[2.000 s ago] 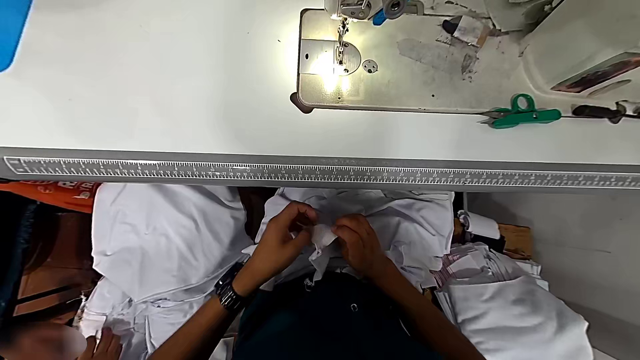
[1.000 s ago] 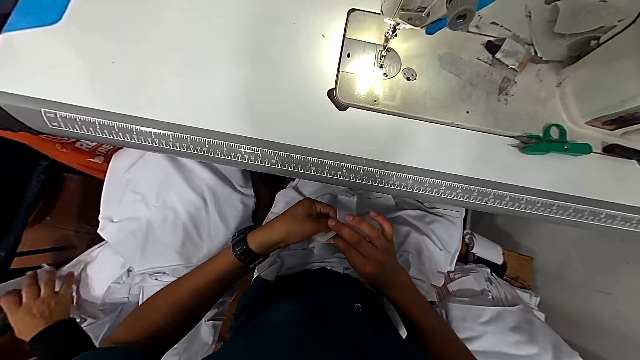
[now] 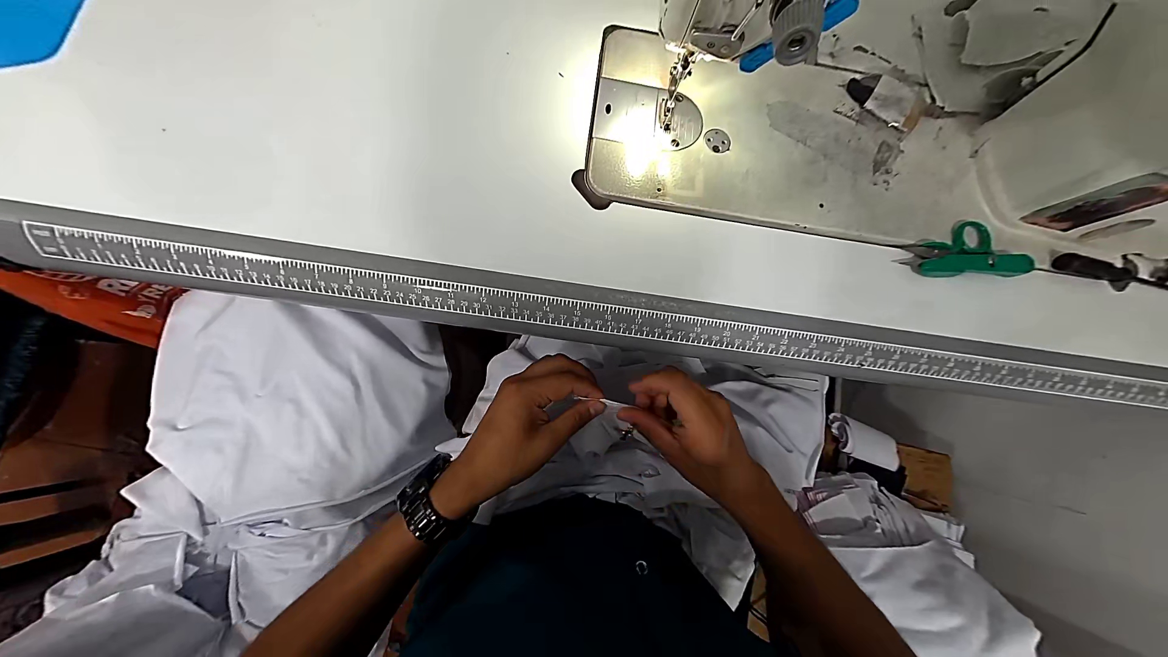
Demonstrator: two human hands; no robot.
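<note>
Over my lap, just below the table edge, my left hand [image 3: 529, 424], with a dark metal watch [image 3: 424, 502] on its wrist, pinches one end of a small thin white piece [image 3: 607, 401], probably fabric. At its other end is my right hand [image 3: 689, 424], fingers curled close to the piece; whether they grip it is hard to tell. White cloth [image 3: 776, 420] lies on my lap under both hands. A small dark thing [image 3: 626, 432] shows beneath the right fingertips, too small to name.
A sewing machine's needle and presser foot [image 3: 671, 109] stand lit above the table. Green thread snips [image 3: 972, 260] lie at the right. A ruler strip [image 3: 584, 315] runs along the table's front edge. White cloth piles hang at left [image 3: 292, 411] and right [image 3: 931, 584].
Another person's hand, at the lower left in both earlier frames, is out of view. My hands stay close together; the white piece that hung between them two seconds ago now looks thin and stretched.
</note>
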